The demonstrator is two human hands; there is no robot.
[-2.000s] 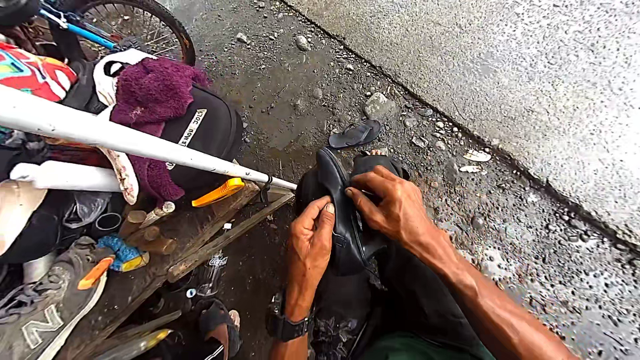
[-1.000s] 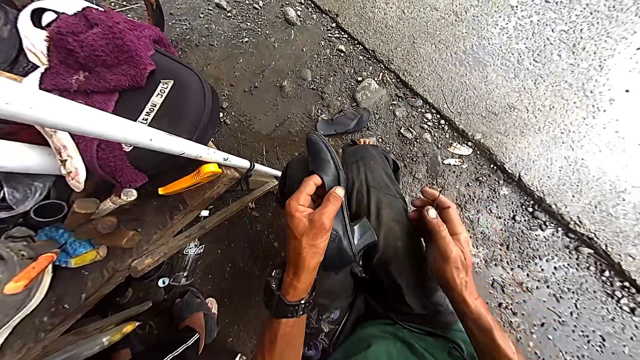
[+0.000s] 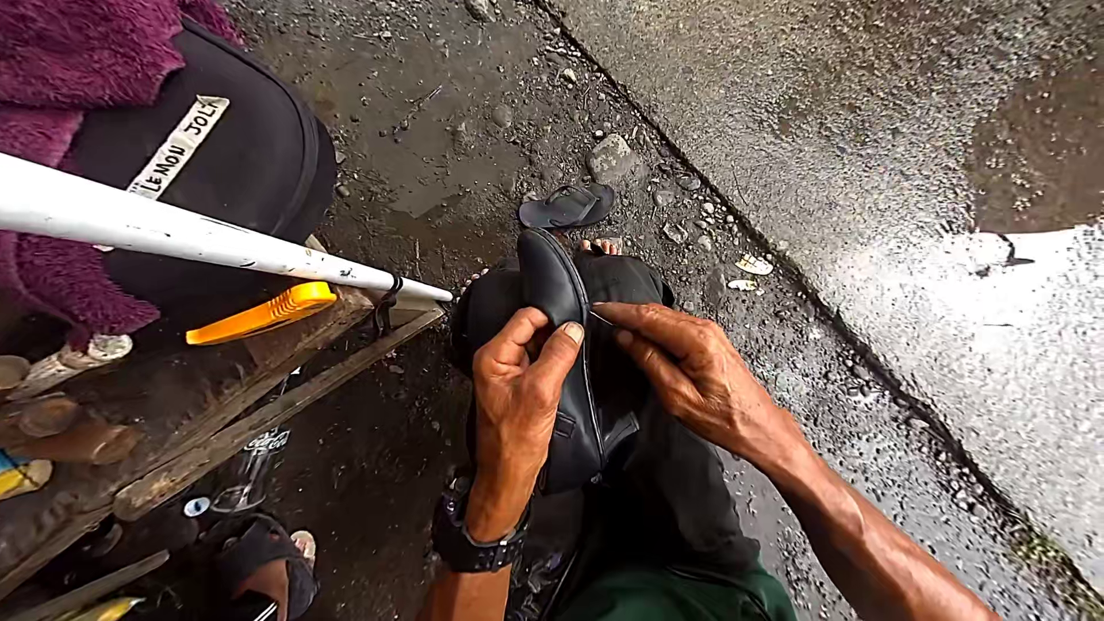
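Observation:
A black leather shoe (image 3: 552,280) lies on my lap, toe pointing away from me, with a heel block at its near right. My left hand (image 3: 522,375) grips its upper near the middle, the thumb on the seam between upper and sole. My right hand (image 3: 690,362) is at the shoe's right edge, thumb and forefinger pinched on a thin pointed tool, perhaps a needle (image 3: 602,318), whose tip is close to that seam. Dark trousers (image 3: 690,483) cover my legs under the shoe.
A white pole (image 3: 216,237) slants in from the left above a wooden bench (image 3: 285,414) with a yellow-orange plastic-handled object (image 3: 261,314). A black bag (image 3: 259,138) and purple fluffy cloth (image 3: 78,60) lie beyond. A flip-flop (image 3: 567,207), stones and a concrete edge are ahead; another person's foot (image 3: 302,545) is lower left.
My right hand was away from the shoe one second ago and is back at its right edge. My left hand keeps hold of the shoe.

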